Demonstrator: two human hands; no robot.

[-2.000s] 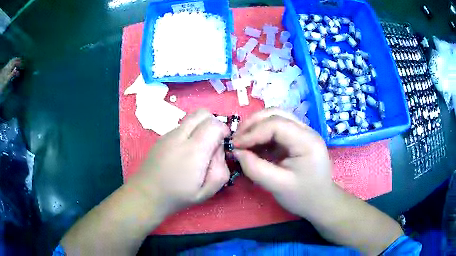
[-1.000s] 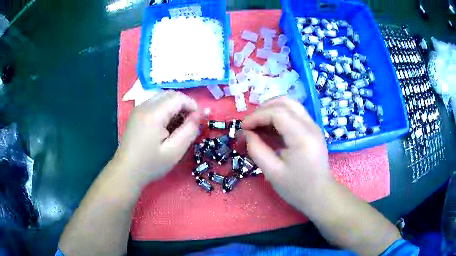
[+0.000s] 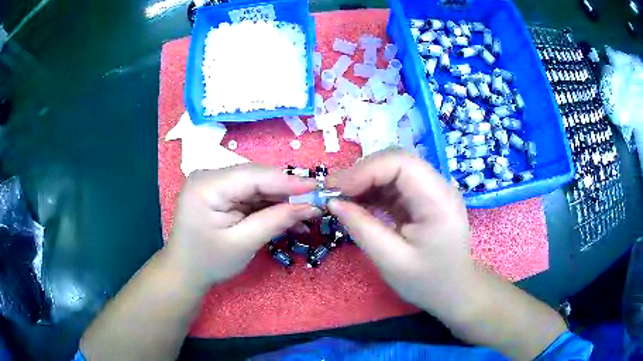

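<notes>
My left hand (image 3: 229, 218) pinches a translucent frosty sleeve (image 3: 304, 199) between thumb and forefinger. My right hand (image 3: 402, 218) holds a small silver part (image 3: 330, 194) at the sleeve's right end; the fingertips partly hide it. The two pieces touch or overlap; how far one is inside the other cannot be told. A loose pile of black-and-silver cylindrical bodies (image 3: 301, 249) lies on the red mat (image 3: 282, 303) below and behind my fingers, partly hidden. More frosty sleeves (image 3: 377, 116) are heaped beyond my right hand.
A small blue bin (image 3: 250, 116) holds tiny white parts. A long blue bin (image 3: 567, 166) at right holds sleeved bodies. Rows of parts (image 3: 582, 120) and a crumpled white bag (image 3: 624, 92) lie far right. White sheet pieces (image 3: 201, 144) and small white rings (image 3: 295, 144) are on the mat.
My hands have come together over the pile, after being apart one second ago. A frosty sleeve is now between them. A small white ring now lies on the mat near where my left fingertips were.
</notes>
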